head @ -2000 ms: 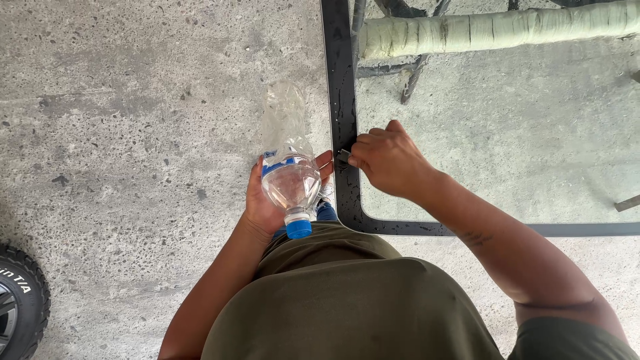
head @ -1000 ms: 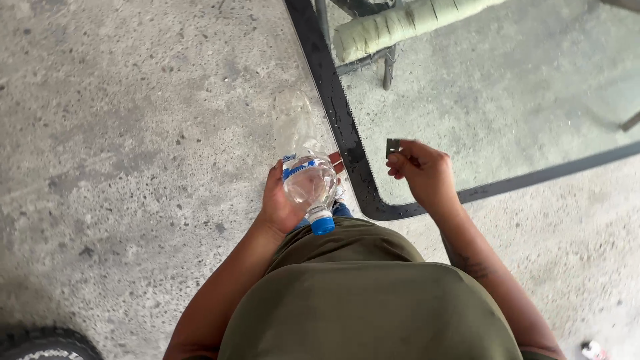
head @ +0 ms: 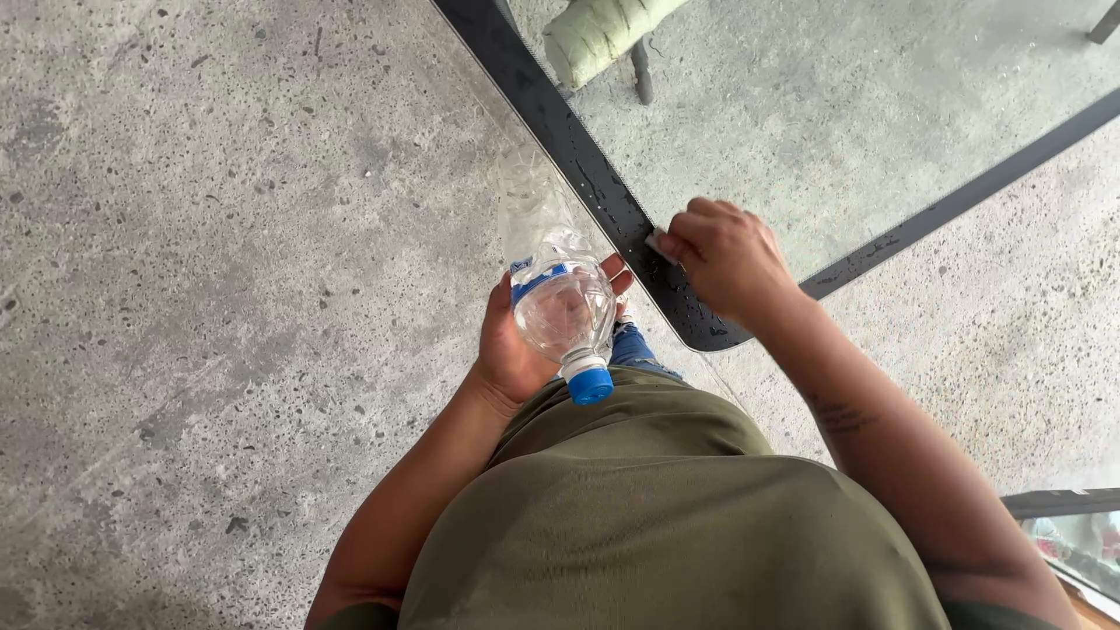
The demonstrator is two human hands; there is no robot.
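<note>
A clear plastic bottle [head: 564, 302] with a blue cap and a blue label band lies in my left hand [head: 512, 350], its cap toward my body. Fingertips of that hand show beyond the bottle, close to the edge of a glass pane. My right hand [head: 726, 254] pinches a small flat blade [head: 662, 246] against the pane's black border [head: 626, 206], near its rounded corner. Wet drops and streaks cover that border. Most of the blade is hidden by the fingers.
The glass pane [head: 787, 114] spans the upper right. Beneath it shows a support bar wrapped in pale material [head: 604, 39]. Rough concrete floor [head: 245, 262] lies to the left. Another dark-edged pane [head: 1063, 502] shows at the lower right.
The blade in my right hand, lifted off the border one second ago, is back on the black border. My left hand still holds the bottle. The view has turned.
</note>
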